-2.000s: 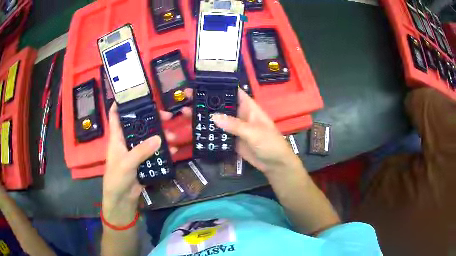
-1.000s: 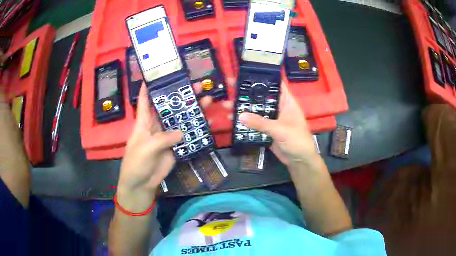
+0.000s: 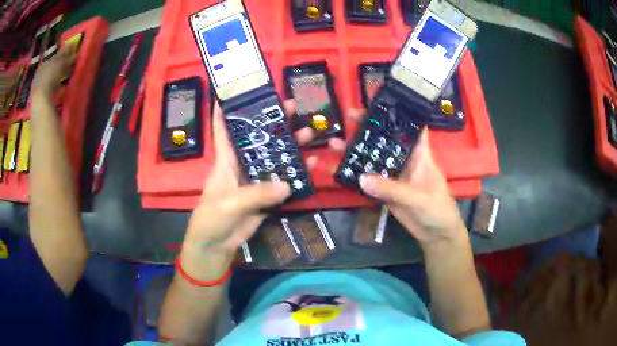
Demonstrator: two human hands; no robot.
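My left hand (image 3: 226,209) holds an open flip phone (image 3: 267,145), its thumb on the lower keys. My right hand (image 3: 423,192) holds a second open flip phone (image 3: 379,152), tilted to the right, its thumb near the bottom keys. Both displays are lit white with blue blocks. Both phones are held above a red-orange foam tray (image 3: 152,138), where several closed phones lie with the grey label area and gold disc showing, such as one phone (image 3: 181,115) at the left. The fingers behind the held phones are partly hidden.
Several dark-brown batteries (image 3: 281,240) lie along the bench's near edge, one farther right (image 3: 485,215). Red pens (image 3: 108,138) lie left of the tray. A neighbour's arm (image 3: 54,182) reaches over a tray with yellow blocks (image 3: 24,146) at the left. Another tray (image 3: 599,88) is at the right edge.
The view has shifted, so the tray sits farther right. The right phone now leans to the right. The left thumb is lower on its keypad. A neighbour's arm now reaches over the left tray.
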